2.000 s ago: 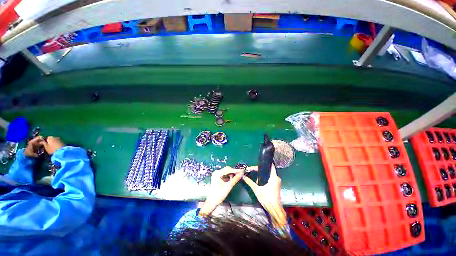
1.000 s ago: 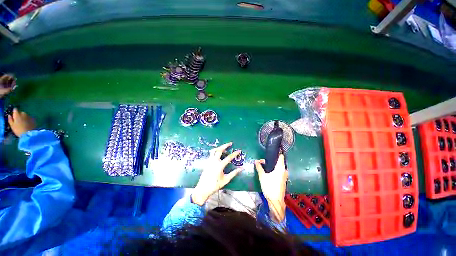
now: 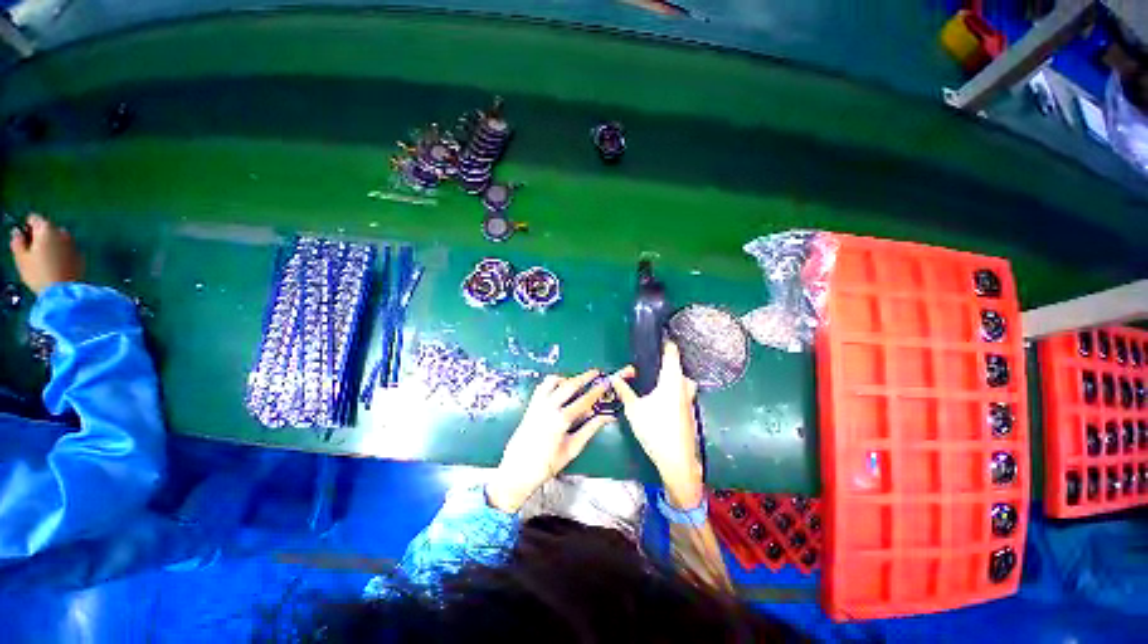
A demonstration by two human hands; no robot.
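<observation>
My left hand has its fingers on a dark round unit at the bench's front edge. My right hand holds a thick black electric screwdriver, its far end pointing away from me; the fingertips of that hand also reach the round unit. A round dish of screws stands just right of the screwdriver. Two round units lie side by side behind my hands. A scattered pile of small silver loose parts lies left of my left hand.
Strip parts and thin empty strips lie left. An orange-red compartment tray with a clear plastic bag at its corner is right. A ribbed stack sits on the green belt. Another person's hand is far left.
My right hand has moved left with the screwdriver, off the screw dish to the round unit. My left fingers have closed in around the unit. The view has shifted slightly.
</observation>
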